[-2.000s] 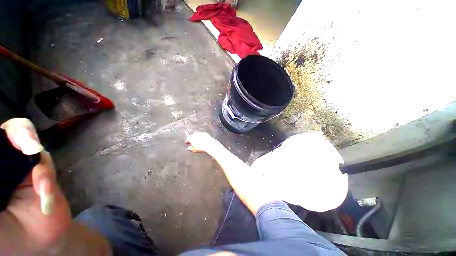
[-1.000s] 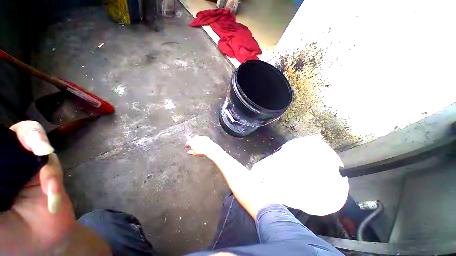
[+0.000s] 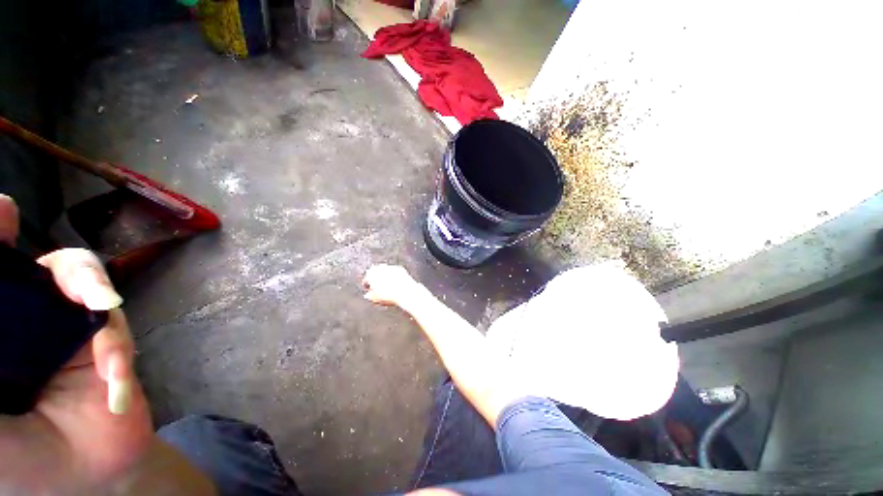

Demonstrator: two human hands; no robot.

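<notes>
My left hand (image 3: 92, 417) is large at the lower left, cut off by the picture's edge. Its fingers hold a flat black smartphone (image 3: 39, 329), whose screen looks dark. My right hand (image 3: 385, 285) is small near the middle, over the grey floor, left of the black bucket and apart from it. Its fingers are curled. No cigarette can be made out in it; whether it holds anything is too small to tell.
The open black bucket (image 3: 505, 174) stands right of centre. A crumpled red cloth (image 3: 447, 73) lies behind it by the doorway. A red dustpan (image 3: 169, 199) is at the left. A bright white rounded shape (image 3: 586, 339) is beside my right forearm. A grey hose (image 3: 721, 426) curves at lower right.
My left hand and the smartphone have moved a little right into view, showing more of the phone. My right hand has stayed nearly still over the floor.
</notes>
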